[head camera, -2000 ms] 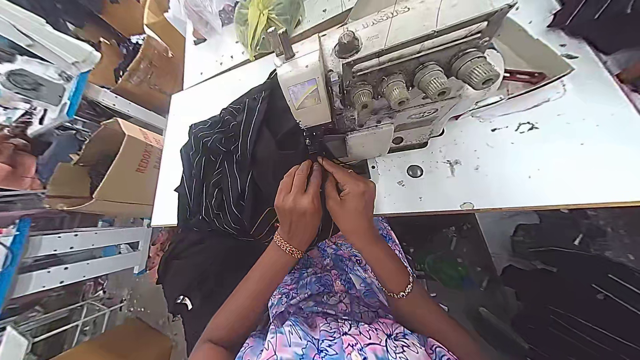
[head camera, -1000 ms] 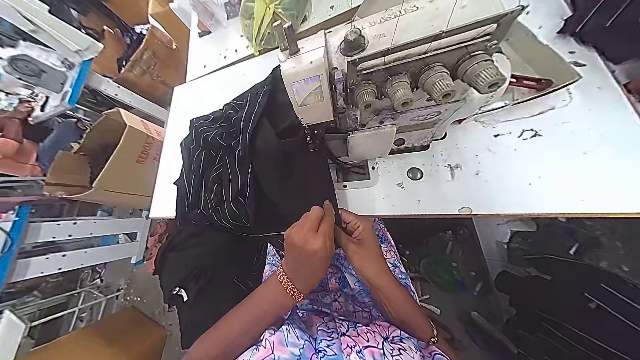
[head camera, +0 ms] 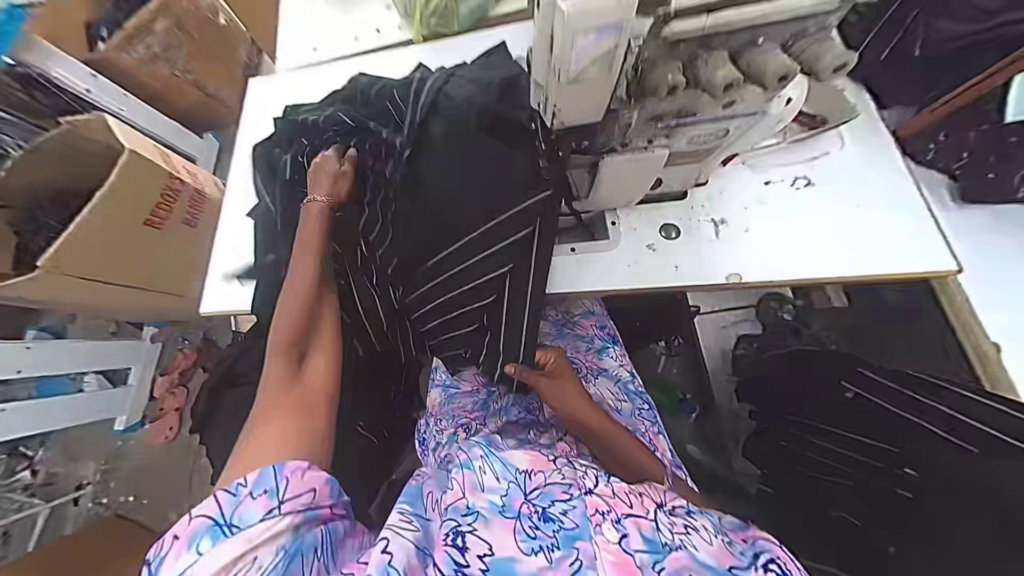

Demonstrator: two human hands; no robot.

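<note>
Black fabric with white stitched lines (head camera: 472, 160) spreads over the left part of the white sewing table and hangs past its front edge. My left hand (head camera: 332, 174) grips a bunched part of it, far out on the left. At the lower right corner of the fabric, my right hand (head camera: 548, 378) pinches the edge between thumb and fingers, over my lap. The industrial sewing machine, an overlock type (head camera: 592, 64), stands just right of the fabric, whose right edge runs beside the needle area. Whether the fabric lies under the presser foot cannot be told.
An open cardboard box (head camera: 136, 232) stands left of the table (head camera: 840, 224), with a white metal frame (head camera: 64, 384) below it. More black striped fabric (head camera: 880, 448) lies at the lower right. A green plastic bag (head camera: 444, 16) sits behind the machine.
My left hand has moved from beside my right hand to the bunched fabric at far left. The fabric's right part now spreads toward my lap, showing white lines. The view has shifted.
</note>
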